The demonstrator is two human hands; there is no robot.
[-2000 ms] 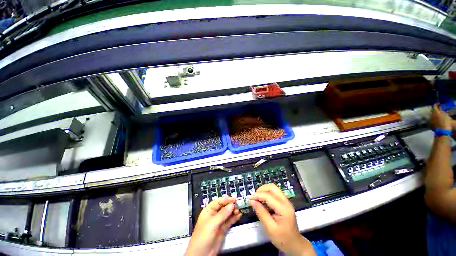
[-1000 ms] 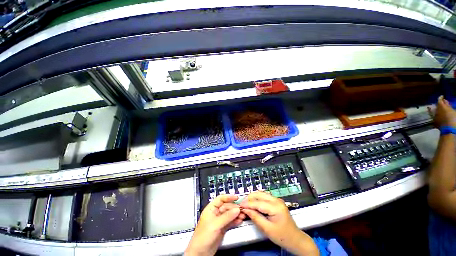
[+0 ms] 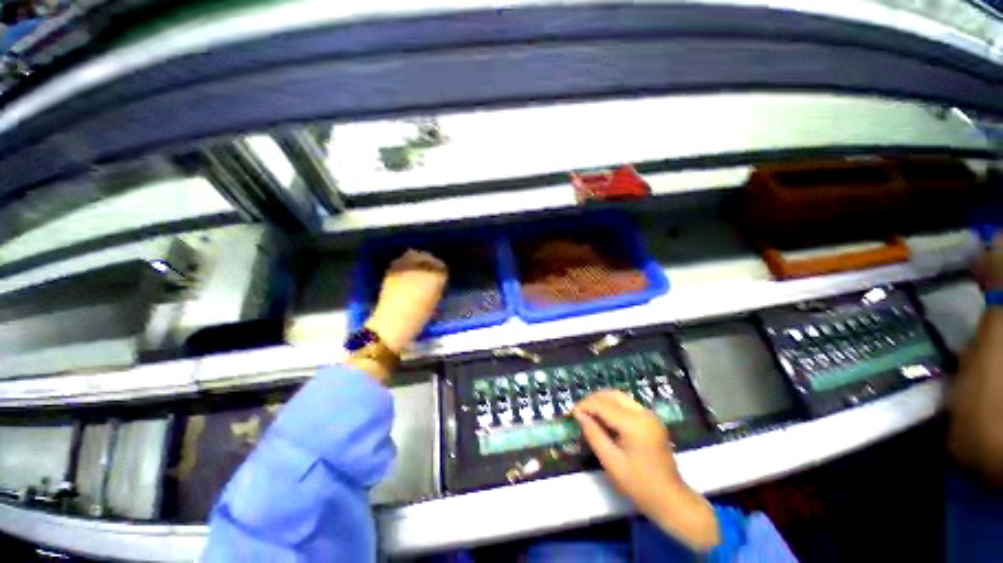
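The black carrier [image 3: 550, 475] lies on the track in front of me and holds the green circuit board panel [image 3: 517, 438], with rows of white and dark parts. My left hand [image 3: 409, 295] is in the left blue parts bin [image 3: 480, 321], over its grey-black contents; its fingertips are blurred, so I cannot tell if it holds anything. My right hand [image 3: 625, 438] is over the right half of the panel, thumb and forefinger together at the lower row. No part shows clearly between them. The right parts bin [image 3: 581, 269] has orange-brown contents.
A small red box [image 3: 610, 184] is on the ledge behind the bins. A large orange-brown box [image 3: 819, 203] stands at the back right. A second carrier with a green panel [image 3: 869, 350] lies to the right, near another person's arm [image 3: 979, 385]. A dark scuffed plate [image 3: 226, 445] is at left.
My left hand has left the panel's front edge and reached into the left bin. My right hand has moved a little right and up over the panel. The view has shifted slightly and blurred.
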